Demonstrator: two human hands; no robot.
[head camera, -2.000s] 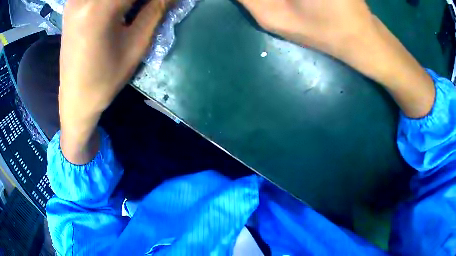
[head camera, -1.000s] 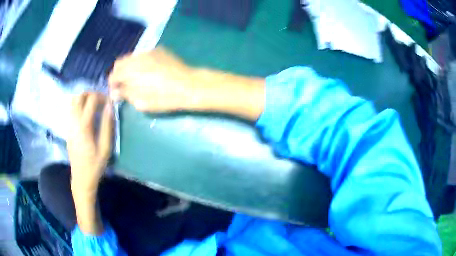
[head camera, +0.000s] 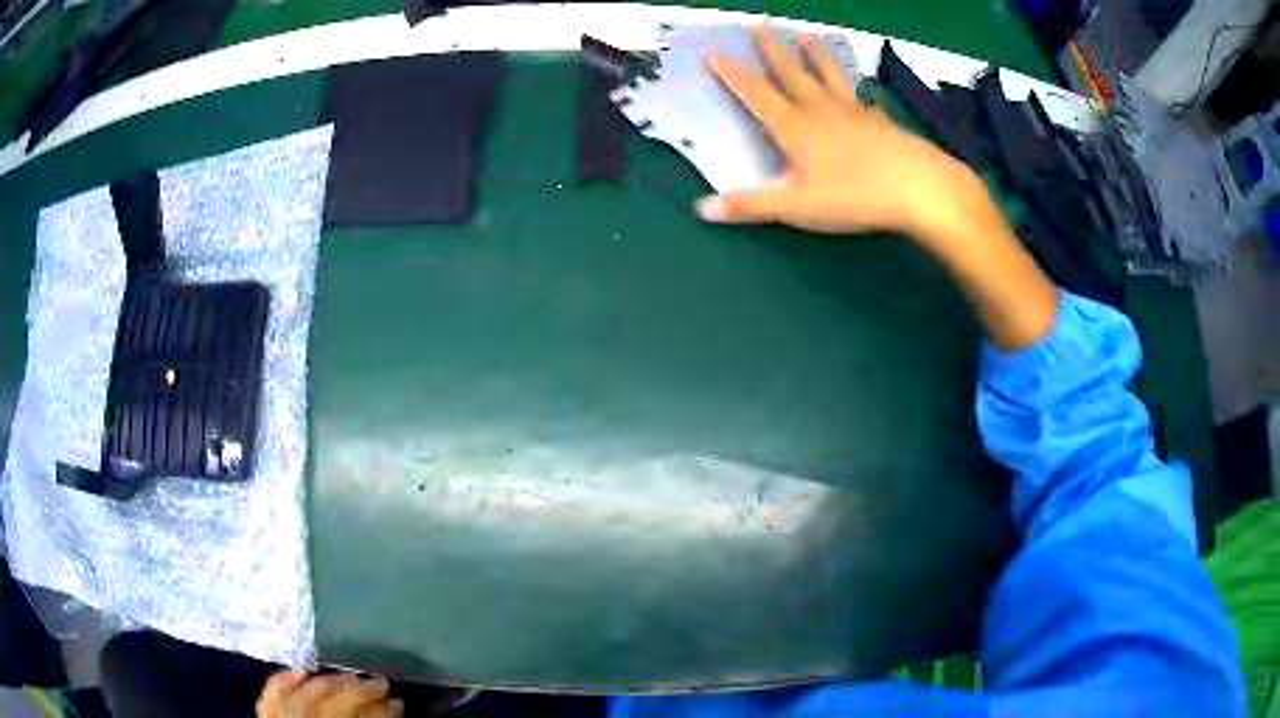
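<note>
My right hand (head camera: 842, 168) lies with fingers spread on a flat silver-white metal plate (head camera: 716, 119) with notched edges, at the back of the bench. My left hand (head camera: 334, 697) is at the bench's front edge, cut off by the frame's bottom; its fingers look curled, and what they hold, if anything, cannot be seen. A black plastic housing (head camera: 190, 379) with ribs and two projecting arms lies on a bubble-wrap sheet (head camera: 84, 561) at the left. Neither hand touches the housing.
A black flat sheet (head camera: 407, 140) and a narrow dark strip (head camera: 602, 133) lie at the back of the green mat (head camera: 590, 365). Black strips (head camera: 1004, 154) are piled at the right, beside more metal plates (head camera: 1172, 211). A green crate (head camera: 1256, 603) shows at lower right.
My right hand has moved from the left side to the metal plate at the back right. My left hand has dropped to the front edge. The housing on bubble wrap is now in clear view.
</note>
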